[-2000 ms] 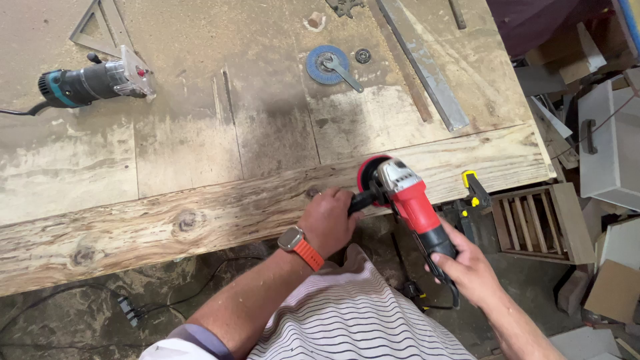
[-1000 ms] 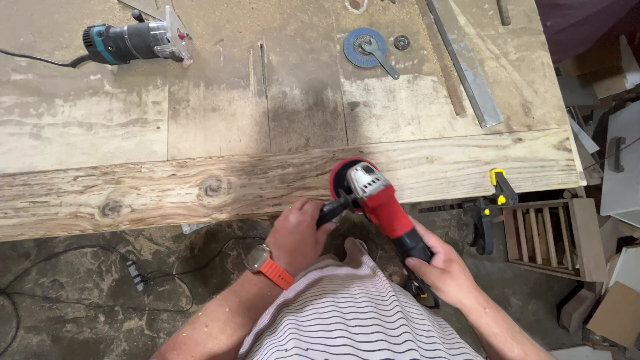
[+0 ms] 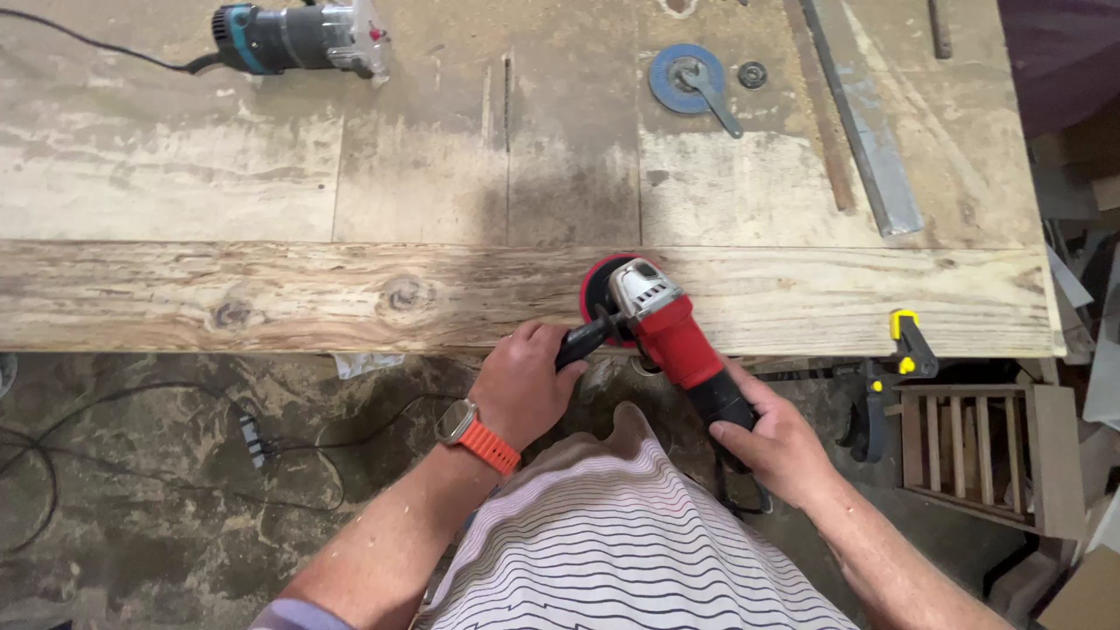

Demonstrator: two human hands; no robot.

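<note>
A red and black angle grinder (image 3: 669, 337) lies across the front edge of a long knotty wooden board (image 3: 306, 293), its round red-rimmed pad over the board's surface. My left hand (image 3: 525, 381), with an orange-strapped watch at the wrist, is closed around the grinder's black side handle. My right hand (image 3: 774, 437) grips the black rear end of the body. The grinder's head hides most of the pad, so contact with the wood cannot be told. A dark, scorched-looking area shows on the board left of the pad.
On the plywood bench top (image 3: 420, 175) are a trim router (image 3: 297, 39), a blue flap disc (image 3: 674, 79) with a spanner on it, a flange nut (image 3: 752, 74) and a metal bar (image 3: 862, 131). A yellow-tipped clamp (image 3: 910, 346) holds the front edge. Cables (image 3: 175, 385) and a slatted wooden crate (image 3: 971, 455) are below.
Between two and one seconds ago the view shifted, moving the bench within the frame. Both hands keep their hold on the grinder, which has stayed near the board's front edge.
</note>
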